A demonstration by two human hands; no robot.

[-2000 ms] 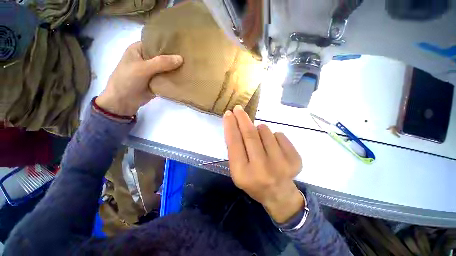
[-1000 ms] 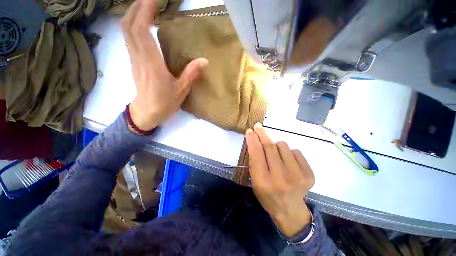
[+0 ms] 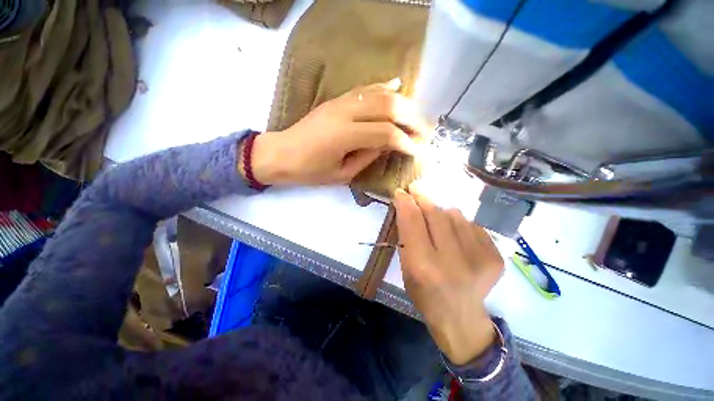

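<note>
The brown ribbed fabric piece lies on the white table, its right edge at the brightly lit needle area of the sewing machine. My left hand lies on the fabric, fingers reaching to the lit edge. My right hand has its fingertips pinched at the fabric's near edge, in front of the needle. A brown zipper tape runs from there over the table's front edge. A thin dark pointed thing sticks out left of my right hand. The glare hides the needle and presser foot.
Green and blue snips lie right of my right hand, beyond them a dark phone-like rectangle. A grey attachment sits beside the needle. Brown cloth is heaped at the left. A blue crate stands below the table edge.
My left hand has come down onto the fabric and moved right, close to the needle. The fabric is turned more upright. The view has shifted, showing the machine's blue stripe.
</note>
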